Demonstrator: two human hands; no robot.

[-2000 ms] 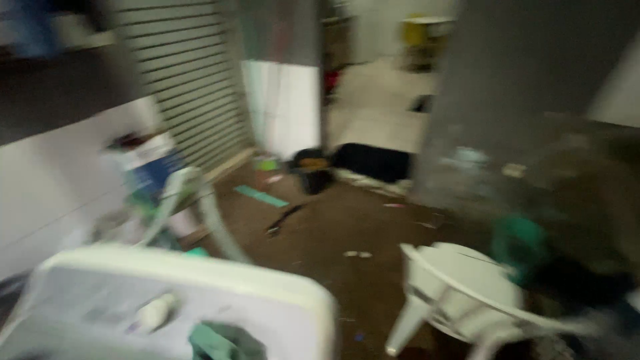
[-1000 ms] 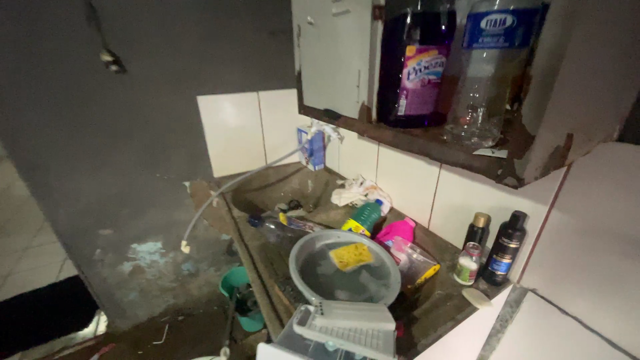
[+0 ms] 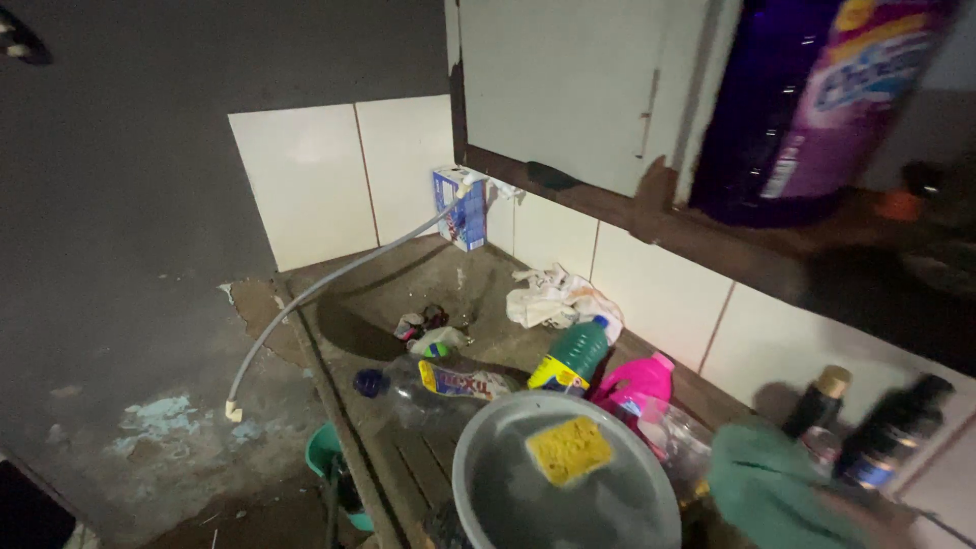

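Note:
At the lower right edge, my right hand [image 3: 877, 522] shows only as a blurred patch, against a green cloth [image 3: 770, 484] that it appears to hold above the counter. My left hand is out of view. Left of the cloth, a grey round basin [image 3: 465, 488] holds cloudy water and a yellow sponge [image 3: 570, 450]. Behind the basin lie a green bottle [image 3: 577, 351] with a blue cap, a pink bottle [image 3: 637, 381] and a clear plastic bottle [image 3: 450, 385]. A crumpled white cloth [image 3: 553, 297] rests by the tiles.
A worn wall cabinet [image 3: 564, 91] overhangs the counter, with a purple cleaner bottle [image 3: 846, 99] inside. A grey hose [image 3: 335, 274] arches over the sink edge near a blue box [image 3: 460, 210]. Dark bottles [image 3: 892, 435] stand at right. A green bucket [image 3: 324, 450] is below.
The view has swung from the room to the sink and moved closer. The green cloth and part of my right hand have appeared at the lower right, where neither showed one second ago.

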